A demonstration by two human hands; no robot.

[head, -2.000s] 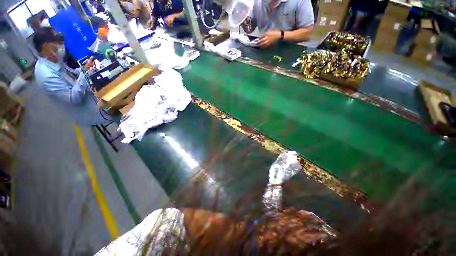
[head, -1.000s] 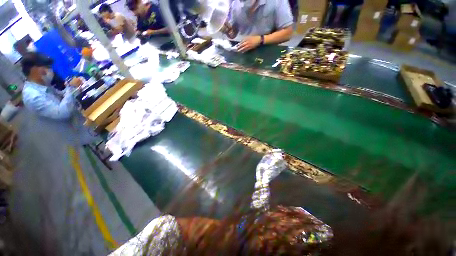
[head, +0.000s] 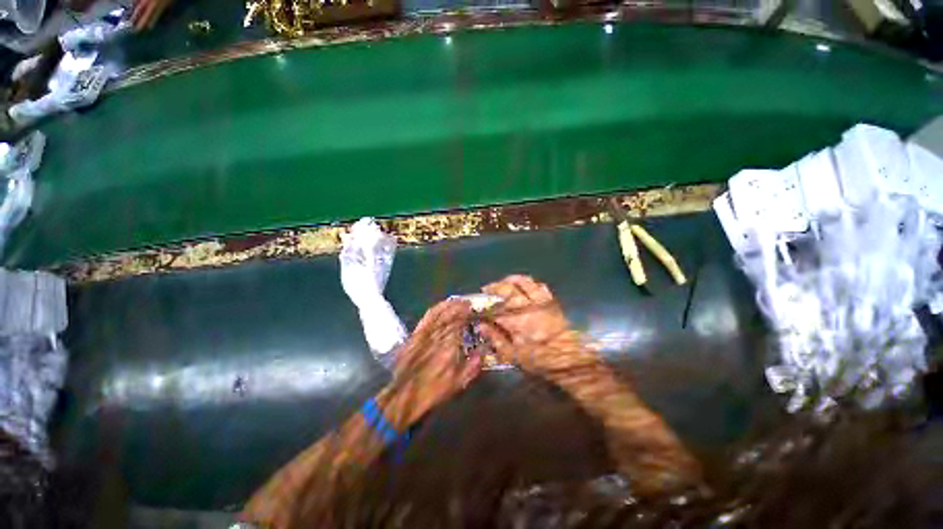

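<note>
A white open socket housing (head: 478,303) shows between my hands over the dark bench top, mostly covered by my fingers. Small coloured bits show inside it. My left hand (head: 439,346), with a blue band at the wrist, grips its left side. My right hand (head: 527,322) is on its right side, fingers bent over it. A white bagged cord (head: 370,271) runs from behind my left hand up to the belt's edge. The exact finger contacts are blurred.
Pliers with pale yellow handles (head: 648,255) and a thin dark tool (head: 690,294) lie right of my hands. White units with bagged cords (head: 827,258) are piled at the right, more (head: 31,331) at the left. The green belt (head: 465,124) runs beyond a chipped metal edge. Another person's hand shows top left.
The view has turned down and to the right. Both hands and the housing are now clearly visible, along with the pliers and the right pile. The bagged cord still lies near the belt edge.
</note>
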